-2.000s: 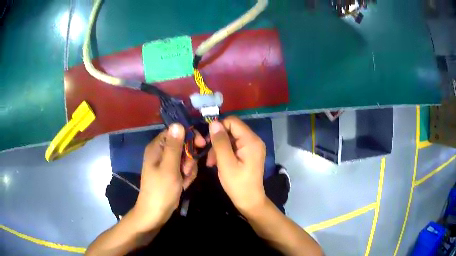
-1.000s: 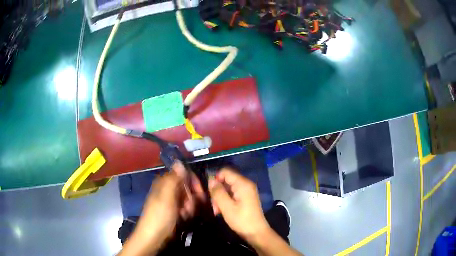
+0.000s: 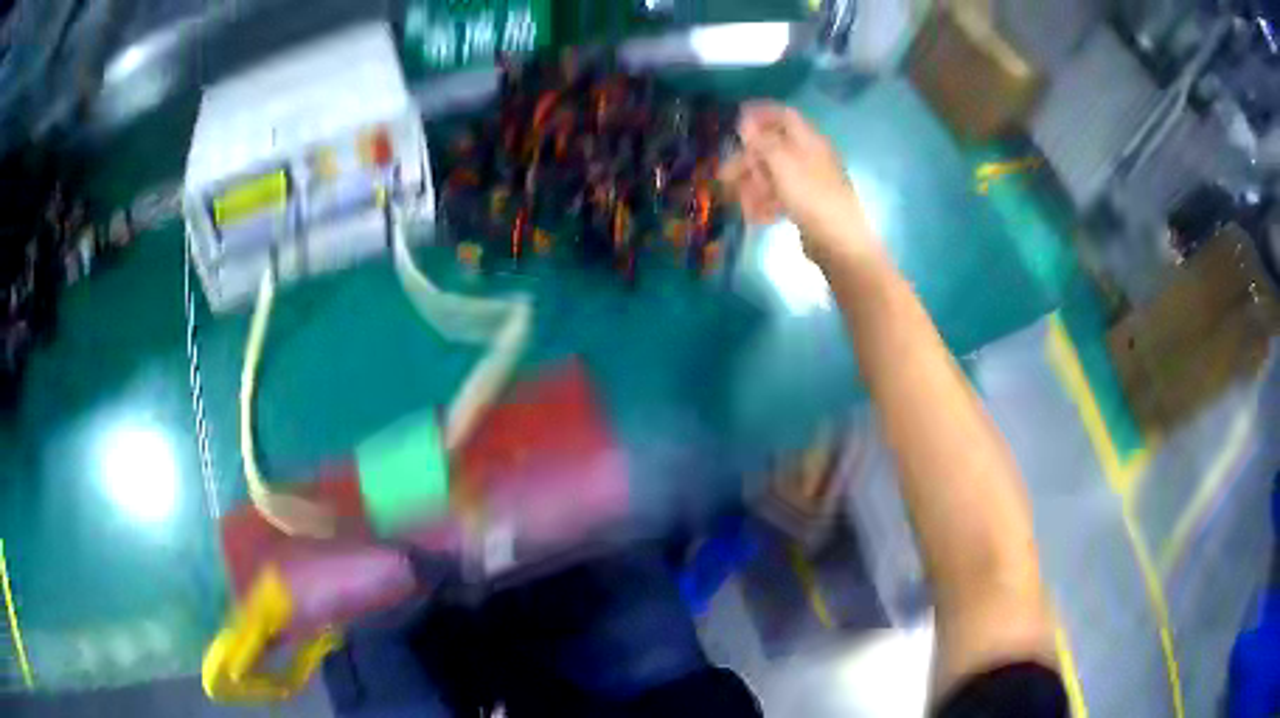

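Note:
My right hand [image 3: 789,171] reaches far out at the right end of the pile of dark wire harnesses [image 3: 604,161], which shows orange and red bits. It is blurred, and I cannot tell whether the fingers hold anything. My left hand is not in view. The red mat [image 3: 555,446] lies at the bench's front edge with the green label [image 3: 403,470] on it. Two cream test leads run from the white harness tester [image 3: 312,140] to the mat. A small white connector [image 3: 498,544] shows blurred at the mat's front edge. The black test connector cannot be made out.
A yellow clip-like piece [image 3: 260,645] is at the mat's left end. A green sign [image 3: 477,31] stands behind the pile. A dark tangle [image 3: 63,267] lies at the left. A brown box [image 3: 1193,337] is at the right, above the yellow-lined floor.
My right hand has left the connectors and moved up and right to the pile. My left hand has gone out of view. The view has shifted, showing the tester and pile more fully.

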